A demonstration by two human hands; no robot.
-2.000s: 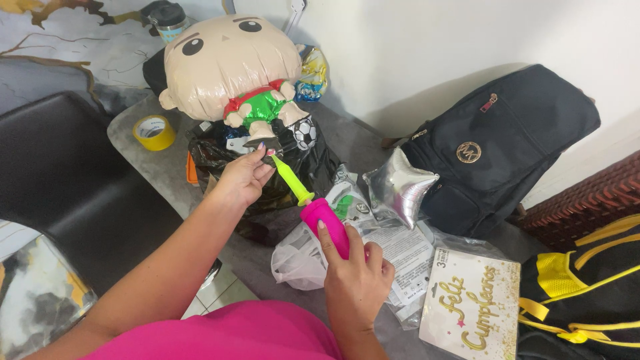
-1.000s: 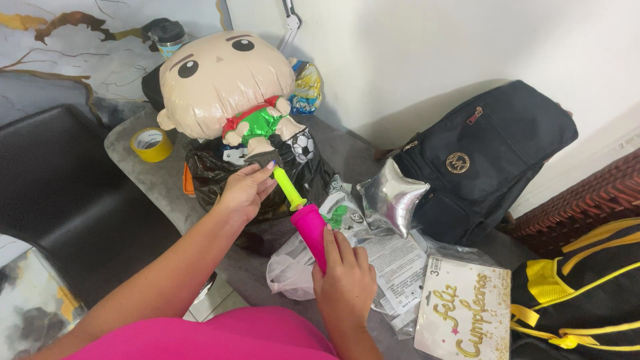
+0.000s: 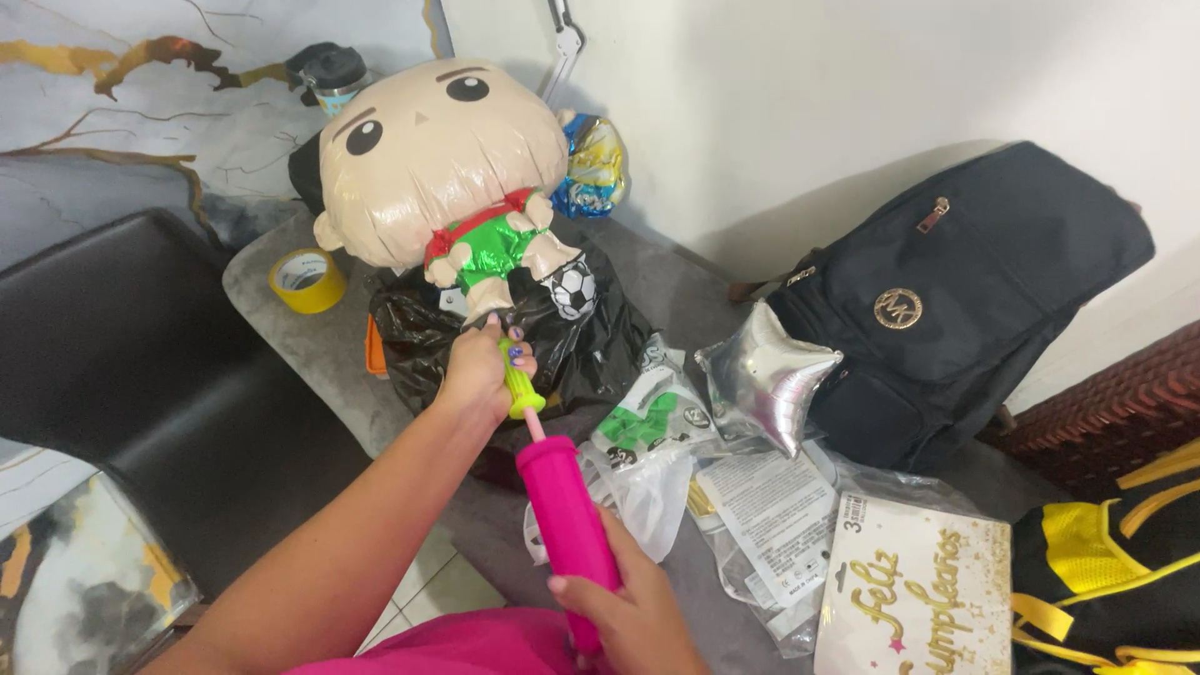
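Observation:
A hand balloon pump with a pink barrel (image 3: pixel 570 525) and a yellow-green nozzle end (image 3: pixel 520 384) spans both hands, a short pale rod showing between the two parts. My right hand (image 3: pixel 637 609) grips the barrel. My left hand (image 3: pixel 487 366) is closed around the yellow-green part, right at the foot of a foil character balloon (image 3: pixel 441 159). That balloon has a large, puffed but creased head, a green and red outfit and a soccer ball at its foot. Its inlet is hidden by my fingers. A black plastic bag (image 3: pixel 600 347) lies under the balloon's legs.
On the grey table (image 3: pixel 656 253) are yellow tape (image 3: pixel 307 281), a silver star balloon (image 3: pixel 769 375), a bag of green balloons (image 3: pixel 656 417), clear packaging (image 3: pixel 769 525) and a gold-lettered card (image 3: pixel 914 586). A black backpack (image 3: pixel 966 300) leans at the wall. A black chair (image 3: pixel 159 375) stands left.
The pump's barrel has moved away from the yellow-green part, so a pale rod now shows. My left hand has shifted from the balloon's foot onto the yellow-green part.

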